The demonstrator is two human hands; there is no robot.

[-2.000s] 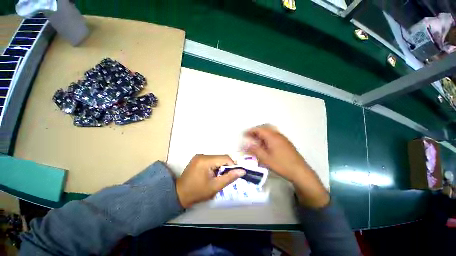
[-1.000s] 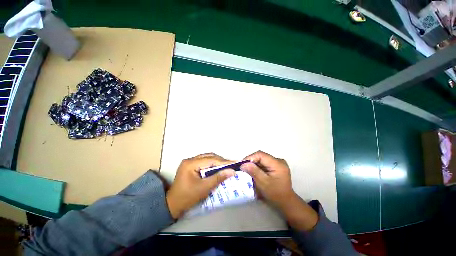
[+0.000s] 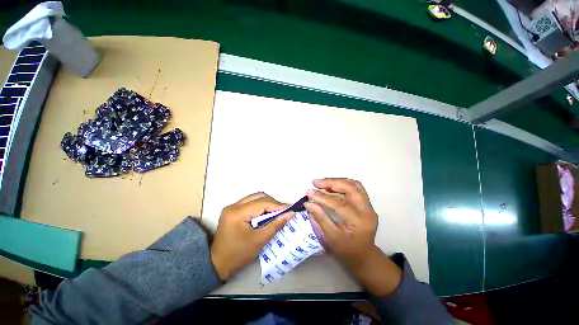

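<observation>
My left hand [image 3: 244, 235] grips the left end of a narrow dark strip with a white edge [image 3: 270, 218], held tilted just above the cream board. My right hand [image 3: 346, 219] pinches the strip's right end between thumb and fingers. A white backing sheet with blue printing [image 3: 289, 249] hangs below the strip between my hands. A bit of pink shows at the sheet's edge by my right palm; what it belongs to is hidden.
The cream board [image 3: 317, 143] lies beneath my hands. A glittery black module pile [image 3: 124, 134] sits on the tan cardboard [image 3: 108, 216]. Left are a panel tray [image 3: 25, 82], grey container [image 3: 76, 51] and teal strip [image 3: 41, 241]. A carton [image 3: 551, 197] stands right; small assemblies lie beyond the rail.
My right hand has come down from above the strip onto its right end. The strip is now turned edge-up and slanted, and the printed sheet hangs more steeply.
</observation>
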